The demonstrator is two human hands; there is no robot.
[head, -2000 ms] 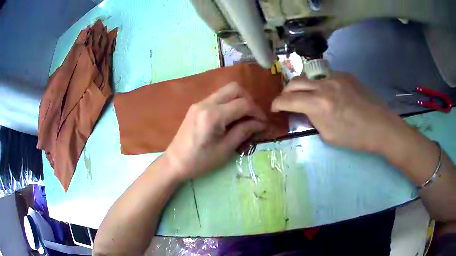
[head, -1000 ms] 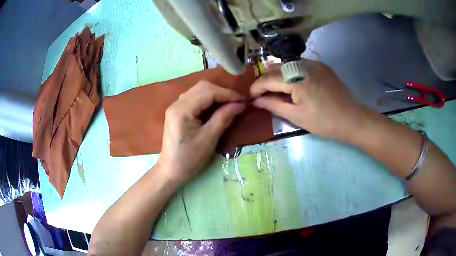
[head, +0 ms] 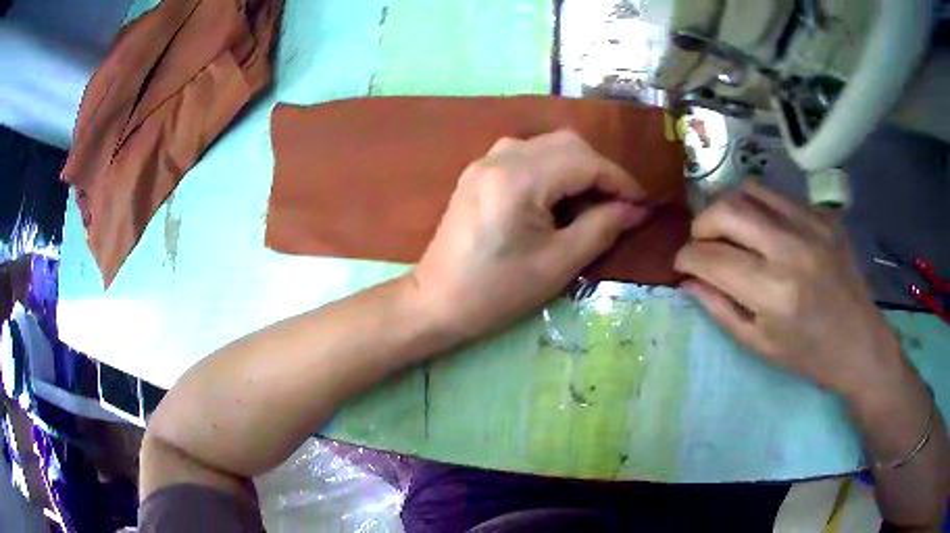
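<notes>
A rust-brown pocket piece point(head: 365, 177) lies flat in front of me, its right end beside the machine's needle area. My left hand point(head: 531, 224) rests on it, with thumb and forefinger pinching the cloth near the right end. My right hand point(head: 776, 276) is at the lower right corner of the piece, fingers curled with the fingertips at its edge. The cloth under my left palm is hidden. A small yellow seam guide point(head: 674, 127) sits at the upper right corner of the piece.
A stack of brown workpieces point(head: 172, 115) lies at the upper left. The cream machine head point(head: 870, 83) fills the upper right above the shiny slide plate point(head: 613, 47). Red-handled thread snips point(head: 926, 287) lie at the right edge. The dark table edge curves along the bottom.
The view has shifted and turned. My right hand has moved from beside my left fingertips down to the piece's lower right corner. My left hand still pinches the cloth.
</notes>
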